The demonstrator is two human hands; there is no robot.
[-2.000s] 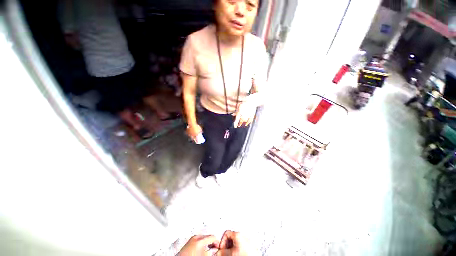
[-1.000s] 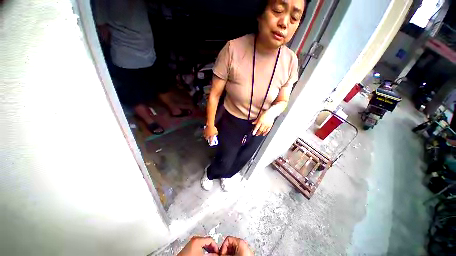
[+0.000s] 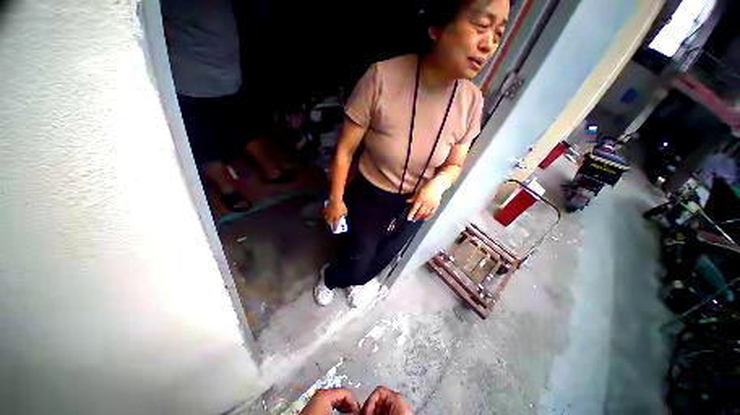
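My left hand (image 3: 330, 401) and my right hand (image 3: 385, 401) are at the bottom edge, cut off by it. They are close together with curled fingers, fingertips nearly touching. Whether they pinch something small between the fingertips cannot be told. No bundle or tool shows in or beside them.
A person (image 3: 410, 138) in a pink-beige shirt stands in the doorway, holding a pale phone (image 3: 339, 224). Another person (image 3: 203, 57) stands inside. A rusty brown trolley (image 3: 473, 267), a red box (image 3: 516, 204), a scooter (image 3: 599, 170) and bikes stand outside. A pale wall (image 3: 89, 203) is at left.
The glare has faded and the view has shifted a little. The person in the doorway has turned their head to the right. My hands stay close together at the bottom edge.
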